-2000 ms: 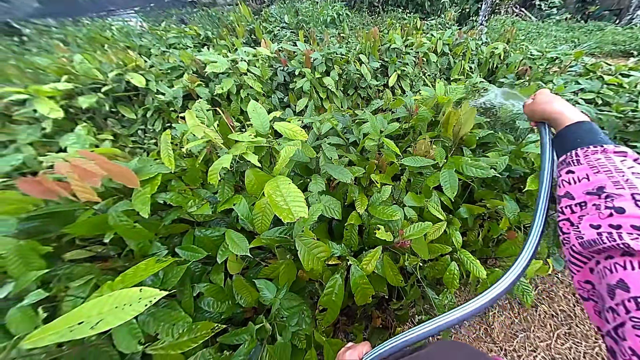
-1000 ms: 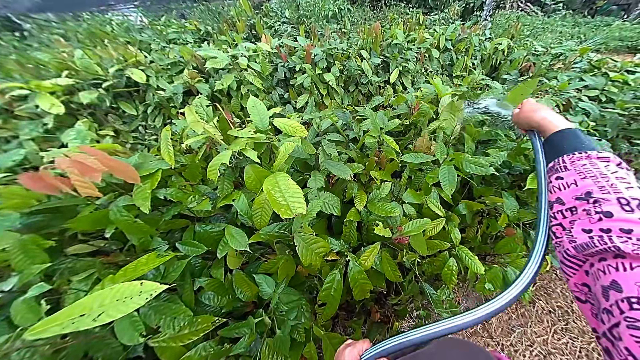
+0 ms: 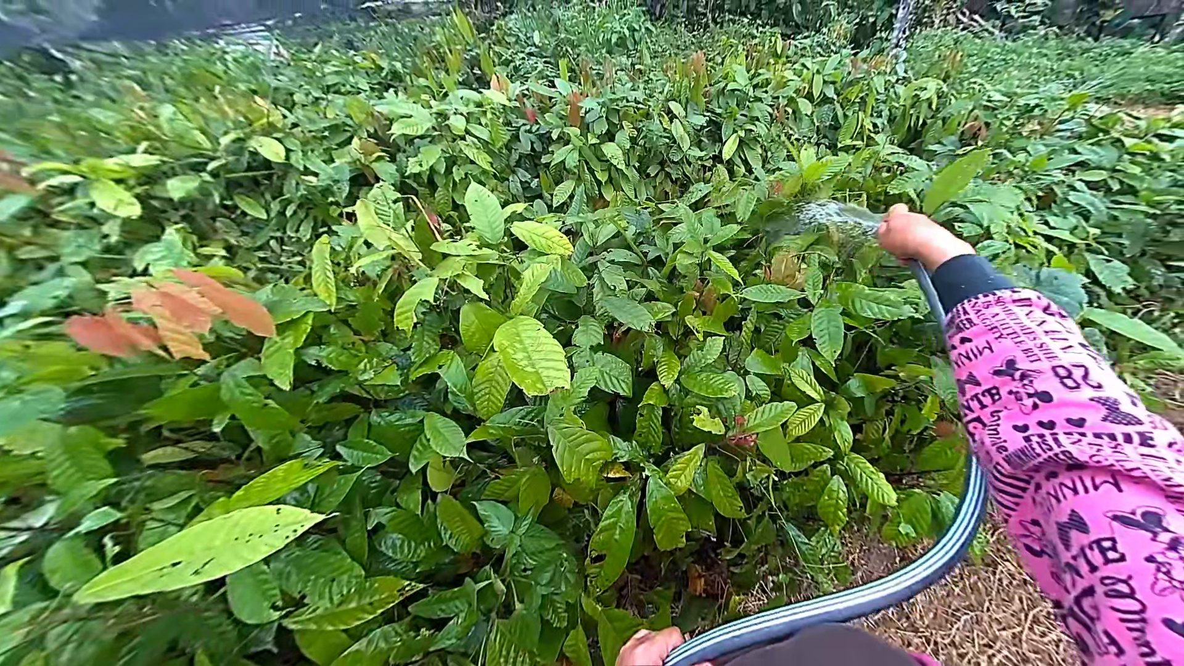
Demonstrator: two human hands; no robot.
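My right hand point(image 3: 916, 236), at the upper right, is closed around the end of a grey garden hose point(image 3: 832, 606) with pale stripes. A spray of water point(image 3: 832, 215) fans out leftward from the fist onto the leafy plants point(image 3: 573, 444). The hose drops from that hand, passes behind the pink printed sleeve point(image 3: 1064, 416) and curves back along the bottom of the view. There my left hand point(image 3: 650, 646) grips it, only partly in view at the lower edge.
Dense waist-high or lower foliage fills most of the view, with reddish young leaves point(image 3: 176, 313) at the left. Dry straw-like ground cover point(image 3: 980, 601) lies at the lower right. A thin trunk point(image 3: 902, 32) stands at the back right.
My right hand moved left between the first two earlier frames, with the hose end and spray, and is now slightly lower. My left hand stays at the bottom edge on the hose.
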